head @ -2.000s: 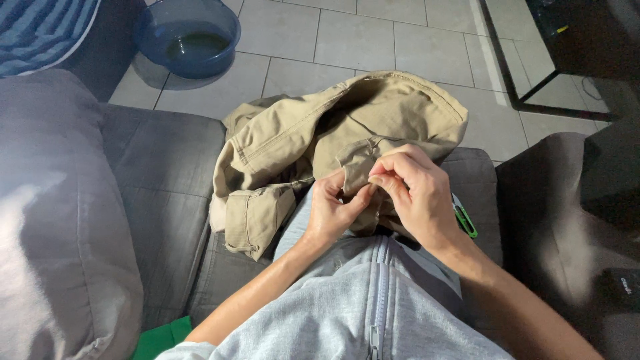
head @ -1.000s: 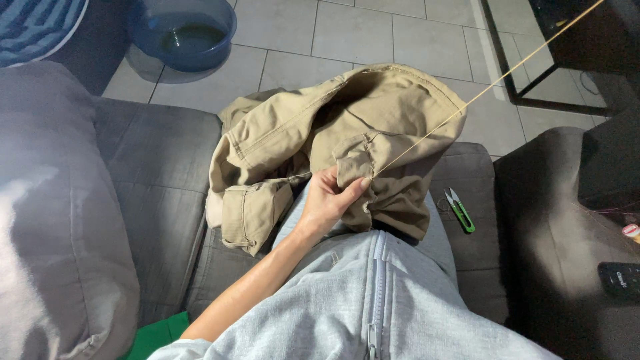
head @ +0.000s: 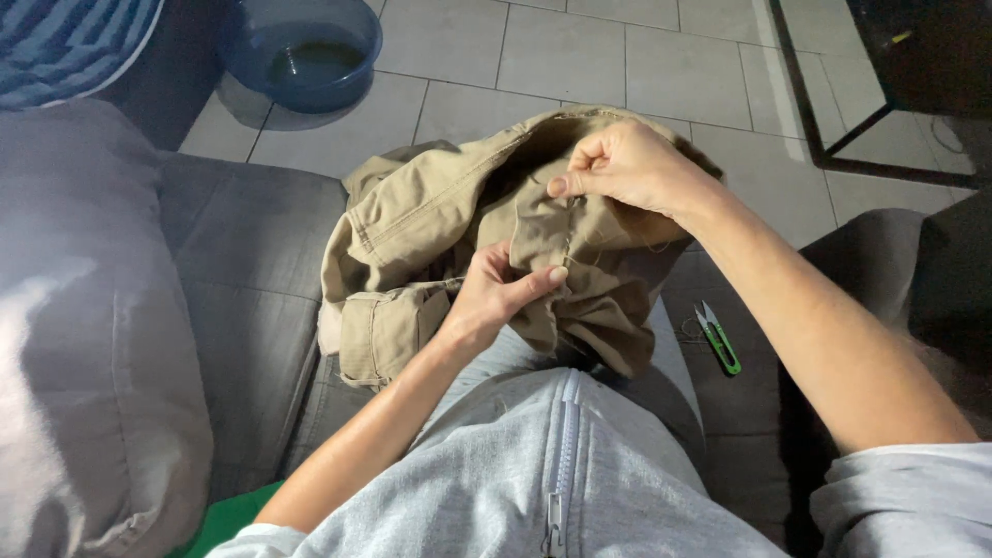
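Note:
A khaki cloth garment with stitched seams lies bunched across my lap and the seat. My left hand pinches a folded part of it beside a seam, thumb on top. Above that seam, my right hand has its thumb and forefinger together over the fabric; whether a needle or thread is between them is too small to tell. Loose thread shows on the cloth below the right hand. Green-handled thread snips lie on the dark seat to the right, with a little thread beside them.
A blue plastic basin with some liquid stands on the tiled floor. A grey cushion is at the left, with green fabric near its lower edge. A dark-framed glass piece of furniture stands at the upper right.
My right hand, out of view one second ago with a long thread stretched toward the upper right, is back over the garment. The left hand still holds the cloth.

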